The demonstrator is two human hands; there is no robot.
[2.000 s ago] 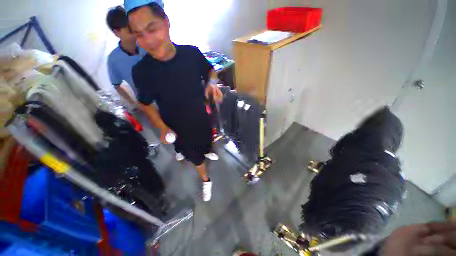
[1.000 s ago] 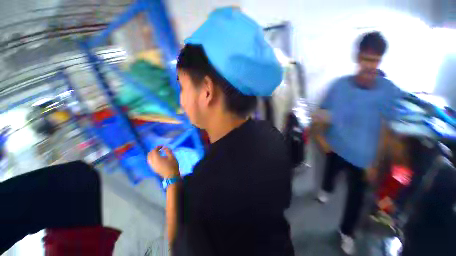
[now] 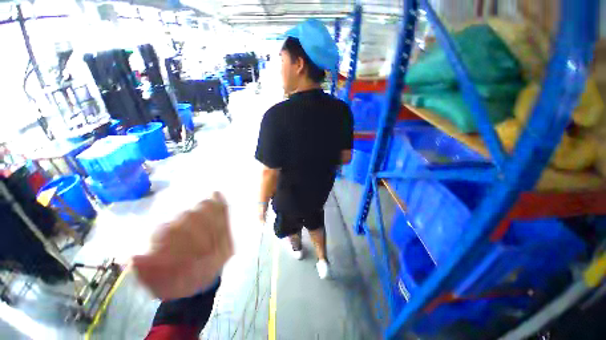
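My left hand (image 3: pixel 188 251) is raised at the lower left of the centre, blurred by motion. Its fingers look curled in and nothing shows in it. A dark sleeve with red (image 3: pixel 179 319) runs from it to the bottom edge. My right hand is not in view. A person in a blue cap and black clothes (image 3: pixel 305 146) stands in the aisle ahead, seen mostly from behind. A blue and orange storage rack (image 3: pixel 458 272) is close on the right and holds blue bins (image 3: pixel 428 192).
Green sacks (image 3: pixel 468 76) and yellowish sacks (image 3: pixel 578 133) lie on the rack's upper shelf. At left are blue barrels (image 3: pixel 151 141), stacked blue crates (image 3: pixel 118 186) and a castored trolley (image 3: pixel 93 292) with black cables. A yellow line (image 3: pixel 272 299) runs along the floor.
The view has swung left, from the wall and cable trolleys to the aisle. The black-clad person is now farther off; the person in blue is out of view. My left hand has come into view.
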